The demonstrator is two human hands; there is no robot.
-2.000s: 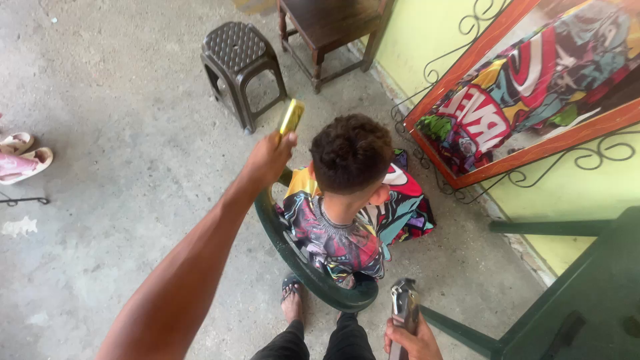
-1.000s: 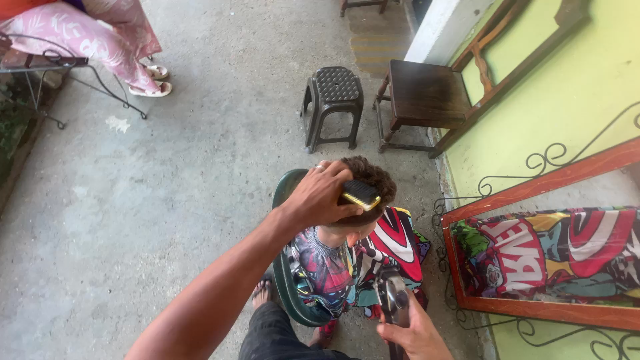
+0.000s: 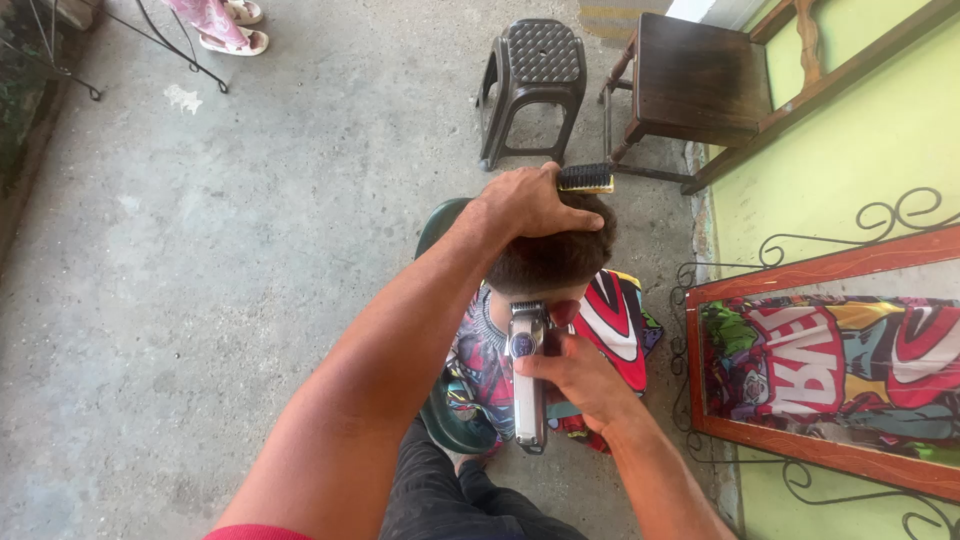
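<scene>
A seated person's head [image 3: 555,259] with short dark hair is below me, tilted forward. My left hand [image 3: 529,202] rests on top of it, thumb on the hair, and holds a black-bristled brush with a yellow body [image 3: 586,178], bristles facing up. Silver hair clippers [image 3: 529,375] are gripped in my right hand [image 3: 581,375], their blade against the lower hairline behind the ear. A colourful printed barber's cape [image 3: 615,322] covers the person's shoulders and lap. The person sits in a green plastic chair [image 3: 442,225], partly hidden by my left arm.
A dark plastic stool [image 3: 544,60] and a wooden chair [image 3: 697,79] stand ahead. At the right, a mirror in a reddish wooden frame [image 3: 810,450] with metal scrolls reflects the cape. Another person's feet in light sandals [image 3: 244,43] are at the upper left, near a metal chair's legs.
My right hand has brought the clippers up to the back of the head. My left hand, raised beside the head two seconds ago, now rests on it, and the brush's bristles have come into view.
</scene>
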